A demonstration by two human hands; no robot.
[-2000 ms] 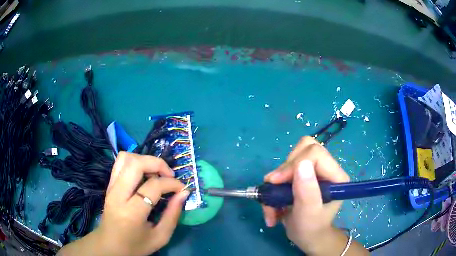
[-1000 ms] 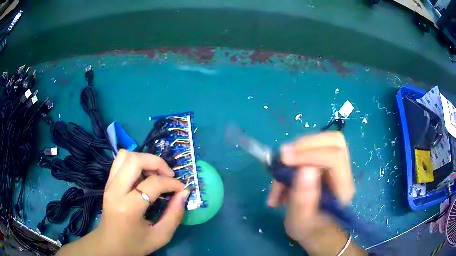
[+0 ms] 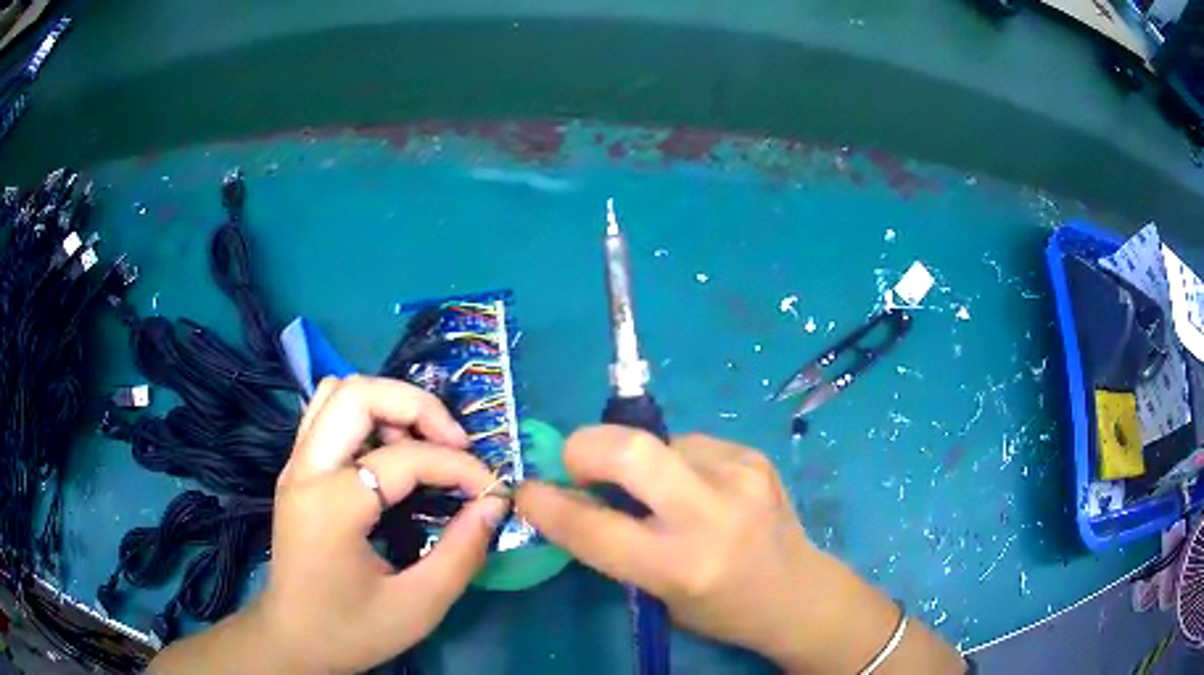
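Note:
The blue circuit board panel (image 3: 485, 376) with its white edge lies over a round green object (image 3: 544, 455), with short coloured wires across it. My left hand (image 3: 383, 508) pinches a thin light wire at the panel's lower end. My right hand (image 3: 673, 521) holds the dark blue soldering iron (image 3: 621, 310), its silver barrel and tip pointing up and away from the panel. My right index fingertip is at the panel's edge beside my left fingertips. Black cables (image 3: 218, 376) run from the panel's left side.
A pile of black USB cables (image 3: 46, 356) is at the far left. A blue strip (image 3: 312, 353) stands among the cables. Dark snips (image 3: 845, 359) lie at right near a white tag (image 3: 914, 285). A blue tray (image 3: 1085, 396) with a yellow sponge (image 3: 1120, 435) is at far right.
The iron has left the panel and turned from pointing left to pointing up. My right hand has moved left to the panel, uncovering the snips. My left hand has barely moved.

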